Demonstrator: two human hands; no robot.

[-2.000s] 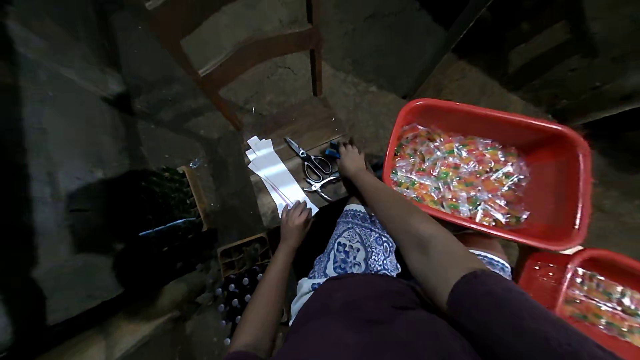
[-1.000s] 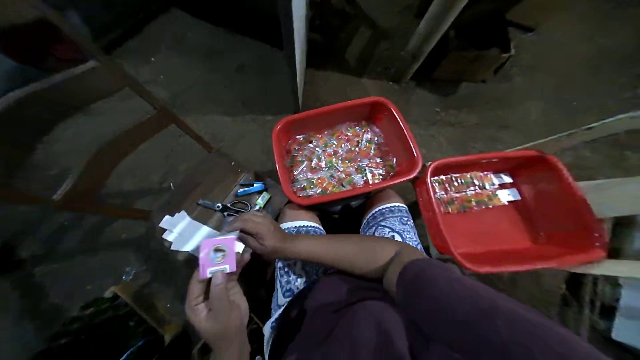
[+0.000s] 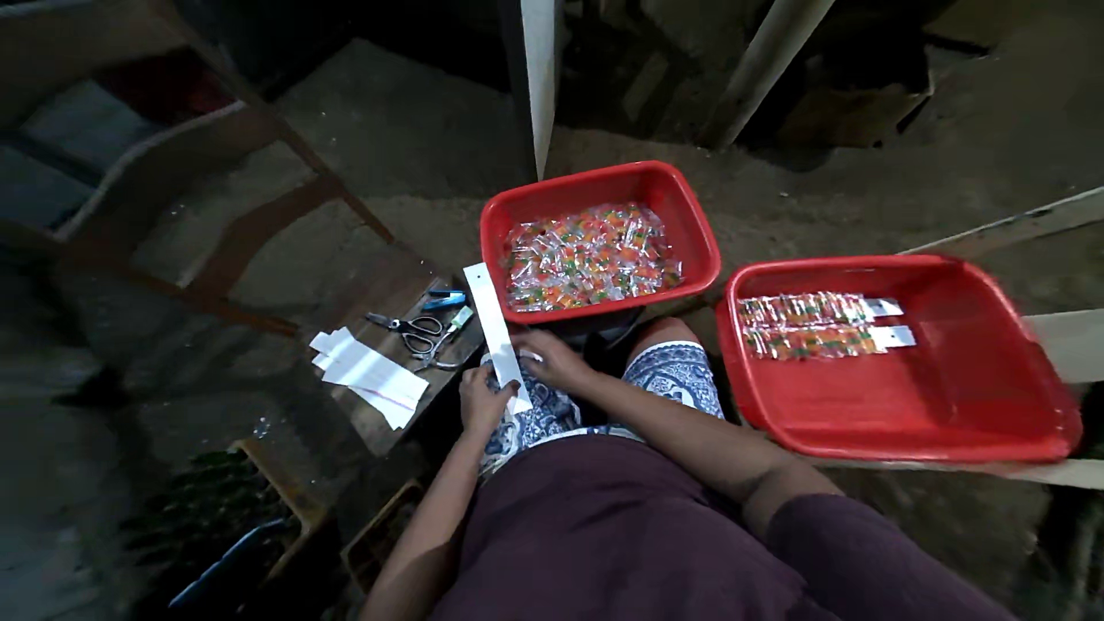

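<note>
My left hand [image 3: 486, 398] grips the lower end of a long white paper strip [image 3: 492, 315] over my lap. Just right of the strip, my right hand [image 3: 552, 358] is curled, with a small pale thing at its fingers; whether it grips this is unclear. More white strips [image 3: 371, 375] lie stacked on a wooden seat [image 3: 379, 438], beside scissors [image 3: 405, 326], a second metal cutting tool [image 3: 435, 349] and a blue-handled tool [image 3: 444, 300]. A red plastic basin [image 3: 703, 259] ahead holds many small clear-wrapped colourful candies [image 3: 595, 259].
At the right, a second red basin [image 3: 931, 431] holds two rows of wrapped candies [image 3: 811, 341] with white strip ends. Behind the first basin rises a pale post [image 3: 539, 78]. A wooden chair back [image 3: 259, 224] stands at the left, and a crate [image 3: 379, 535] is at the lower left.
The pink item held in my left hand one second ago is out of sight; that hand now holds a white strip. My right hand has moved away from the wooden seat to my lap.
</note>
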